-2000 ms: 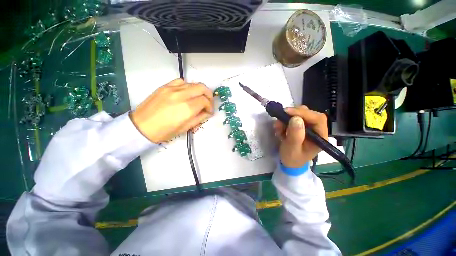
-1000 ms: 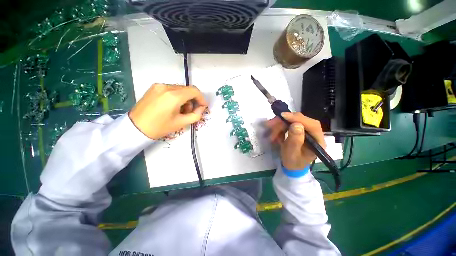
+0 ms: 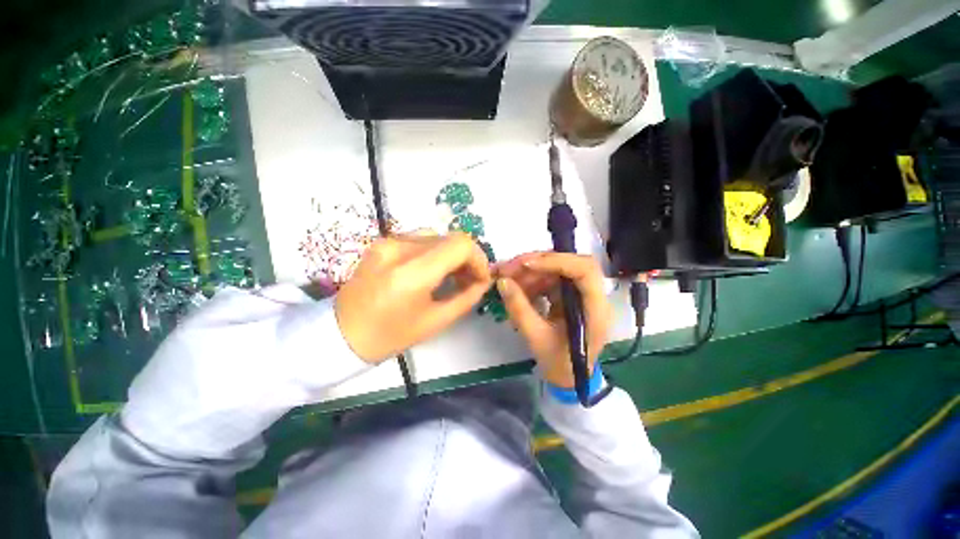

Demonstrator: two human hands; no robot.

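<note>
My left hand [image 3: 413, 293] is closed in a pinch, its fingertips touching those of my right hand. A tiny part, likely a lead wire, seems to be between them, too small to see clearly. My right hand [image 3: 556, 312] holds the black soldering iron [image 3: 570, 279] against the palm, its silver tip pointing to the far edge. Small green circuit boards [image 3: 464, 219] form a slanting column on the white sheet; my hands hide its middle and lower part partly. Thin red and dark lead wires [image 3: 335, 240] lie scattered left of the black cable, beyond my left hand.
A fume extractor [image 3: 411, 84] stands at the far edge, with a round tin or roll [image 3: 600, 93] to its right. The soldering station [image 3: 644, 200] and yellow sponge [image 3: 746, 222] are at right. A black cable [image 3: 377, 174] crosses the sheet. Board batches [image 3: 153, 211] lie at left.
My left hand has moved right from the lead wires to the board column. My right hand has come left to meet it, and the iron has swung from slanting to nearly upright in view.
</note>
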